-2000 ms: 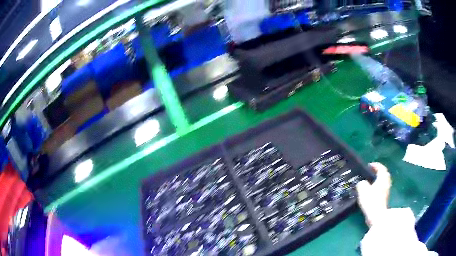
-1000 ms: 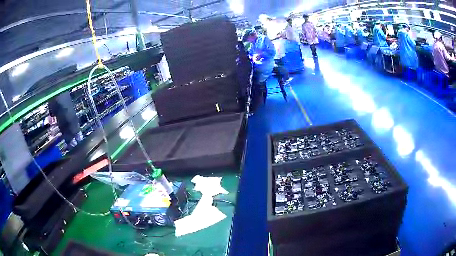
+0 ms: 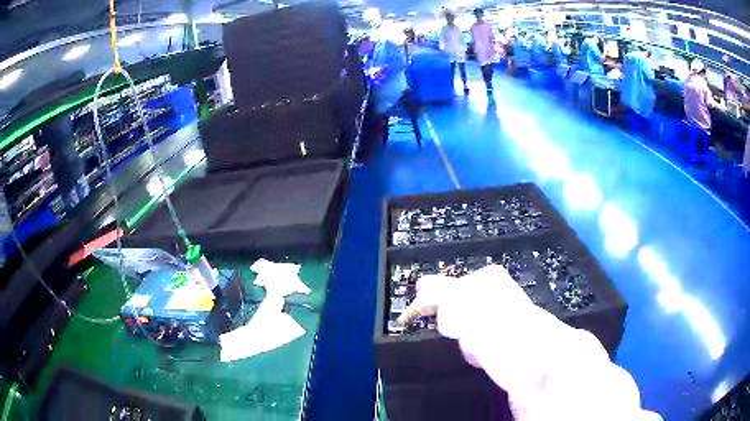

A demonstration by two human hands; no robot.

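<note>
A black tray [image 3: 465, 252] with a central divider tops a dark stack right of the green bench. Rows of small circuit boards [image 3: 563, 275] fill both its halves. My right hand [image 3: 428, 301], in a pale sleeve, reaches over the tray's near half, with fingertips at the boards near its left edge. Whether it grips a board cannot be told. Another tray [image 3: 115, 403], holding some boards, is cut off at the bottom left. My left hand is not in view.
On the green bench [image 3: 271, 381] are a blue device [image 3: 173, 306] with cables, white paper pieces [image 3: 267, 319], a red-orange strip [image 3: 95, 246], an empty black tray [image 3: 247, 204] and a tall tray stack [image 3: 284, 74]. Several people stand or sit along the blue-floored aisle.
The view has shifted, so the bench and tray stack sit further left. My right hand has come in over the loaded tray. More of the lower-left tray shows.
</note>
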